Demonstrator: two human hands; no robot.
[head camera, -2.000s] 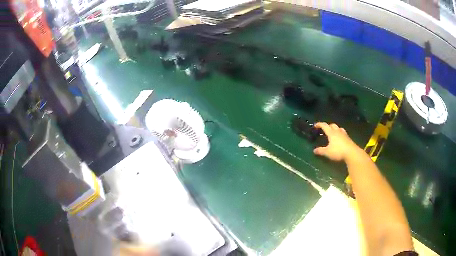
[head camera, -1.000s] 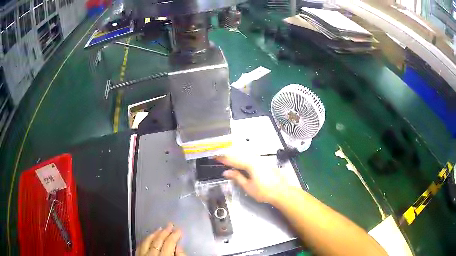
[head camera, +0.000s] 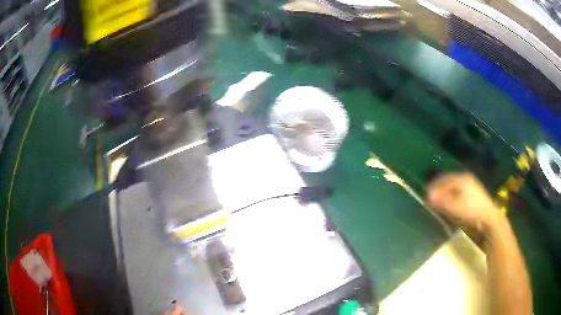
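Note:
The welding horn (head camera: 184, 184), a silver block with a yellow-orange lower edge, stands low over the base plate (head camera: 277, 264). The nest area under it is blurred, and no housing can be made out there. The dark clamp bar (head camera: 224, 271) lies in front. A thin black cord (head camera: 264, 200) crosses the plate to a dark bundle at its right edge. My right hand (head camera: 458, 195) is blurred over the green conveyor, fingers curled; whether it holds anything cannot be told. Only blurred fingertips of my left hand (head camera: 175, 309) show at the bottom edge.
A white fan (head camera: 309, 128) stands beside the plate. A cream sheet (head camera: 440, 277) lies lower right. Dark items lie on the conveyor (head camera: 369, 203). Hazard tape (head camera: 517, 178) and a white ring (head camera: 549, 169) are far right. A red basket (head camera: 58, 289) is lower left.
The view has turned right. My right hand has left the nest and moved out over the conveyor. My left hand has dropped almost out of the picture.

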